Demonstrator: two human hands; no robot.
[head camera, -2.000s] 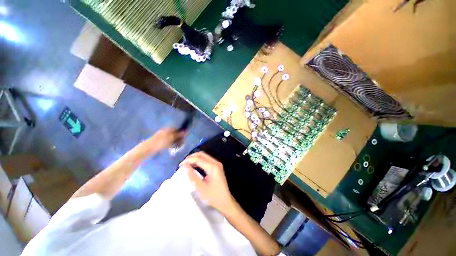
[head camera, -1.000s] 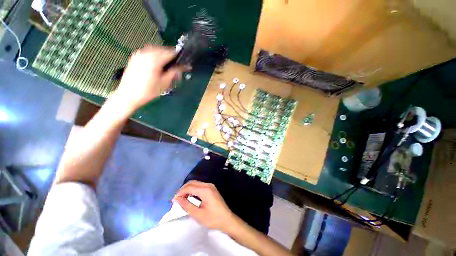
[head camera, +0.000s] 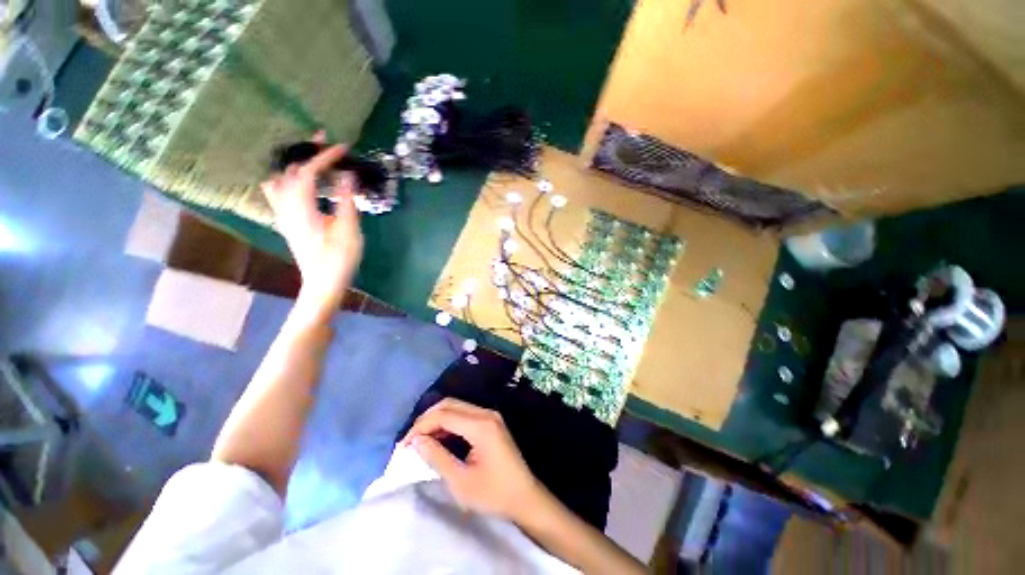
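Note:
My left hand (head camera: 318, 219) is over a small bundle of dark wires with white discs (head camera: 377, 189), fingers apart around its dark part; its grip is unclear. A larger hank of black wires (head camera: 483, 137) with clustered white discs lies to the right of it. My right hand (head camera: 478, 455) is loosely curled over my lap and shows nothing held. A green circuit board panel (head camera: 607, 315) lies on a brown cardboard sheet (head camera: 703, 365), with leaded white discs (head camera: 506, 245) trailing on its left side.
A strapped stack of board panels (head camera: 253, 107) stands at upper left. A cardboard housing with dark round grilles (head camera: 708, 185) stands behind the sheet. At right are a pale jar (head camera: 834, 245), loose discs, rubber bands, a black unit with cables (head camera: 865, 376) and a white-flanged wire reel (head camera: 976, 317).
My left hand has gone from above the floor, across the bench, to the small bundle. The dark thing blurred at it one second ago is no longer seen there. My right hand has stayed over my lap.

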